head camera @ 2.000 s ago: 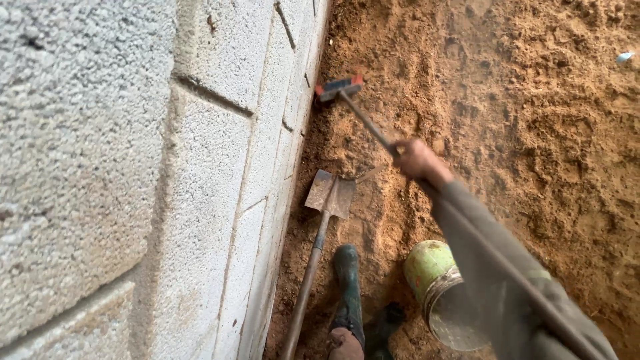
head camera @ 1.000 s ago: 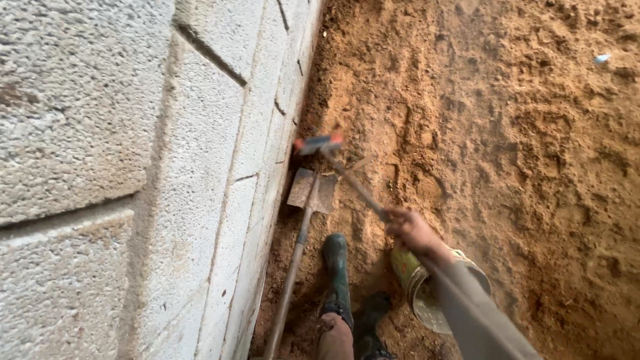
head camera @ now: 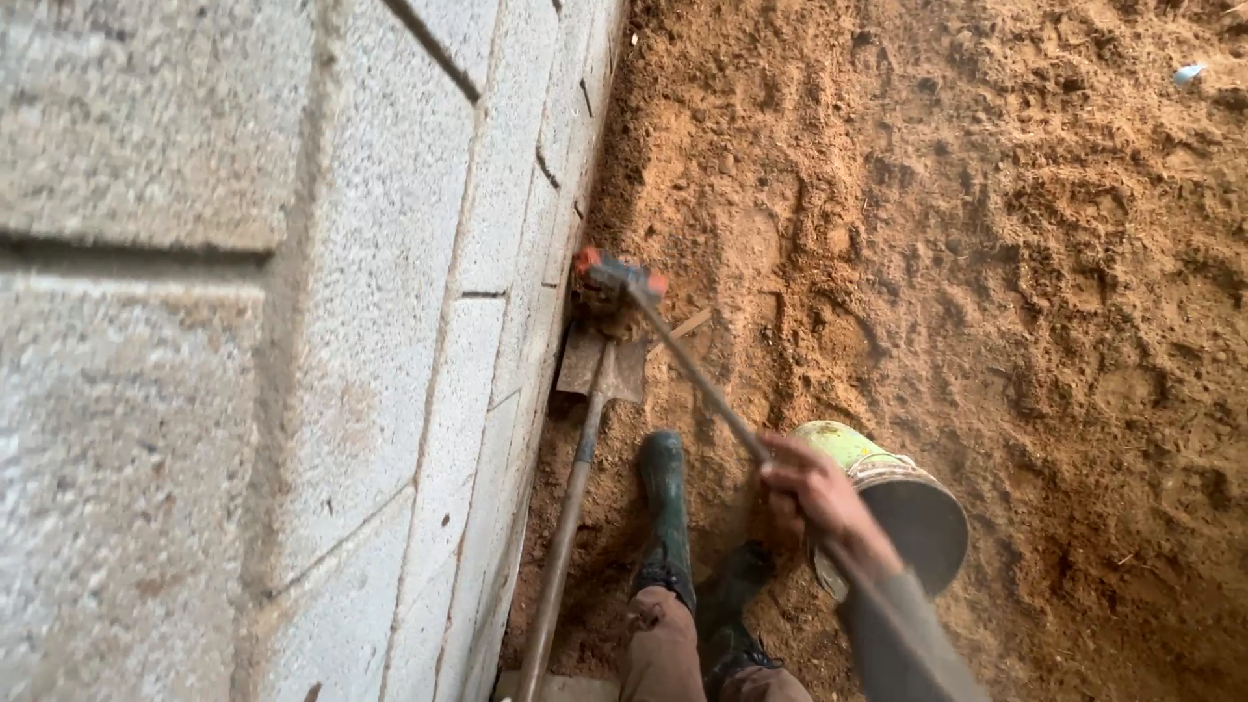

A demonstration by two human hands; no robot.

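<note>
My right hand is closed around the handle of a broom. Its head, dark with red ends, is slightly blurred and lies low beside the wall, at the front edge of a flat shovel blade. Loose brown soil is heaped between the broom head and the blade. The shovel's long handle runs back along the wall to the bottom of the view. My left hand is not visible, so its hold on anything is hidden.
A concrete block wall fills the left side. A yellow-green bucket lies tipped by my right forearm. My green rubber boots stand on rough reddish soil. A thin wood strip lies near the blade.
The broom head has come back along the wall, from well ahead of the shovel blade to its front edge. Soil now shows heaped there. My right hand has kept its hold on the handle.
</note>
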